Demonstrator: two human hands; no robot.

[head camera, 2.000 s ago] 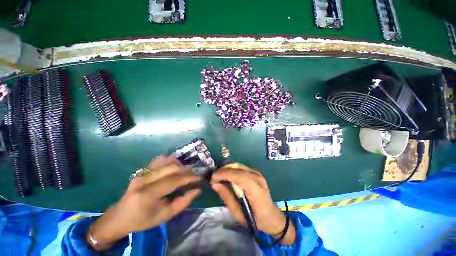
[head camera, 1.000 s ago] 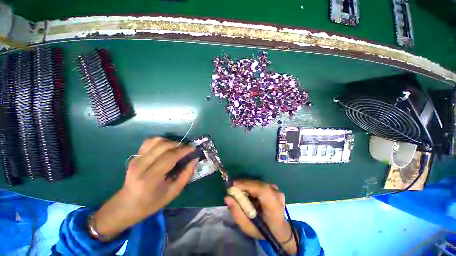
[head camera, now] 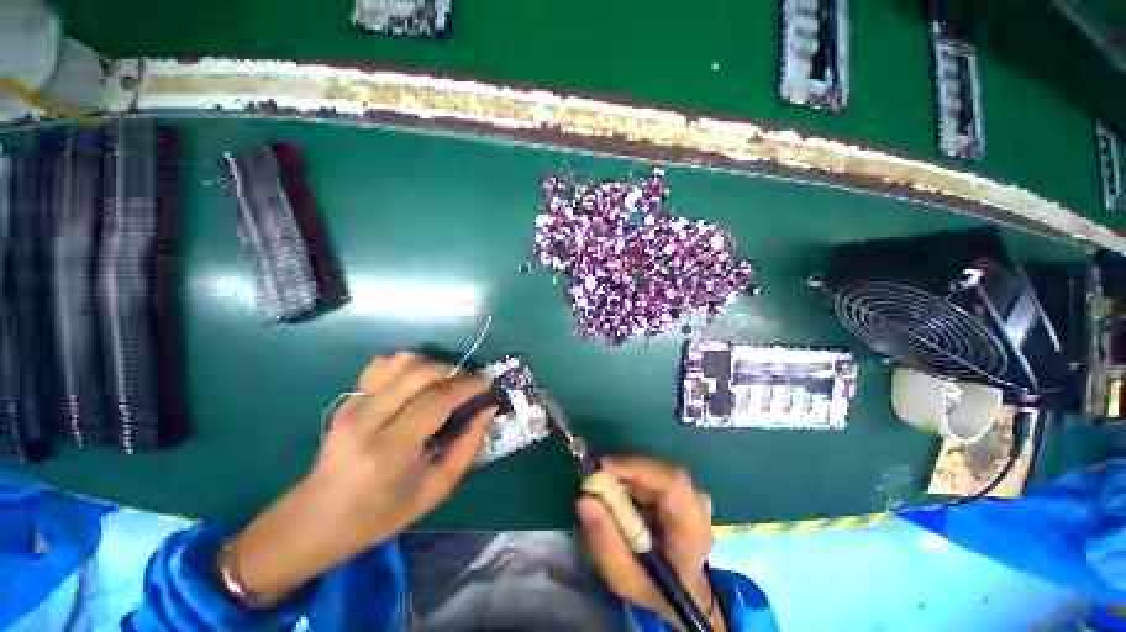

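A phone frame assembly (head camera: 516, 420) lies on the bench mat, partly hidden by my left hand. My left hand (head camera: 393, 447) holds a small black part (head camera: 467, 415) over the assembly's left side. A thin strand of solder wire (head camera: 472, 343) sticks up from the left fingers, with a loop of it behind the hand. My right hand (head camera: 648, 525) holds the soldering iron (head camera: 621, 509) by its tan grip. The iron's metal tip is at the assembly's right upper edge; exact contact cannot be told.
A heap of shiny purple-pink parts (head camera: 636, 259) lies mid-bench. Another phone assembly (head camera: 768, 386) is right of it. Fan (head camera: 920, 324), whitish cup (head camera: 945, 403) and tan pad (head camera: 982, 459) stand right. Black part rows (head camera: 80, 290) and a shorter row (head camera: 274, 235) lie left. A rail (head camera: 519, 114) borders the conveyor.
Since two seconds ago, the right hand has moved away from the left and the iron's tip has come to the assembly. Over the last second both hands have stayed nearly in place. The view has shifted slightly.
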